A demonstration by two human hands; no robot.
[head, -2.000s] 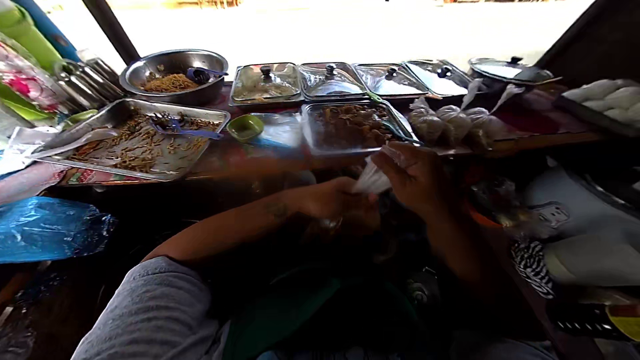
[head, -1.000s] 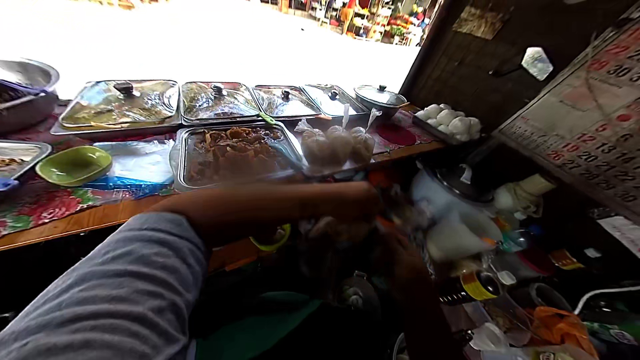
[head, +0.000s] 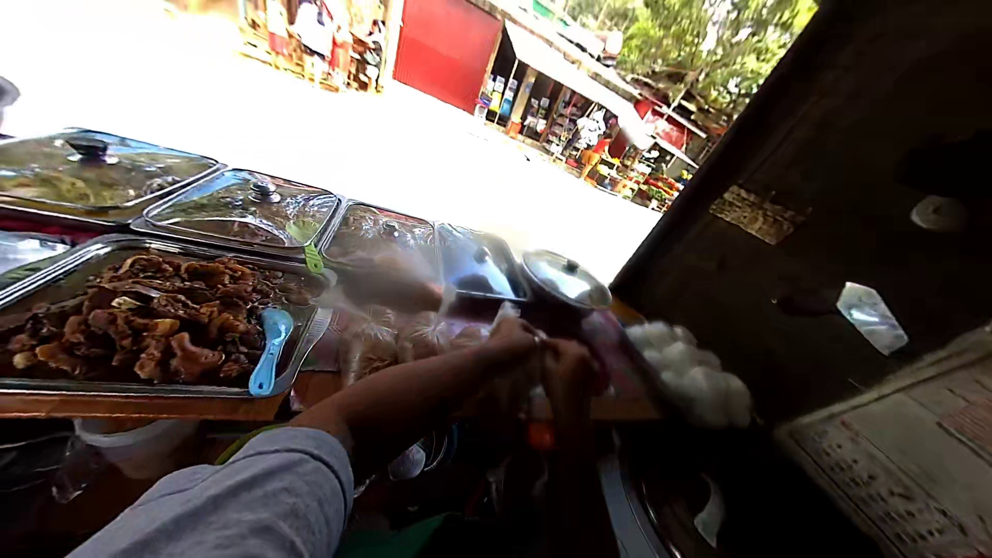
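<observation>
My left hand (head: 511, 345) and my right hand (head: 570, 368) meet above the counter's front edge, fingers closed around the gathered neck of a clear plastic bag (head: 508, 311). Something orange (head: 541, 434) shows below them, perhaps in the bag; shadow and blur hide the rest. Filled, tied plastic bags (head: 372, 341) stand left of my hands. A metal tray of cooked meat in dark sauce (head: 167, 325) lies at left, with a light blue spoon (head: 271, 353) at its right end.
Glass-lidded trays (head: 244, 209) line the counter's back, with a round lidded pan (head: 567, 277) at their right. White wrapped bundles (head: 690, 372) lie right of my hands, near a dark wall. A blurred brown shape (head: 387, 283), which I cannot identify, crosses the lids.
The view has swung to the right. One second ago my hands were lower, below the counter's edge; now they are raised beside the tied bags, close together.
</observation>
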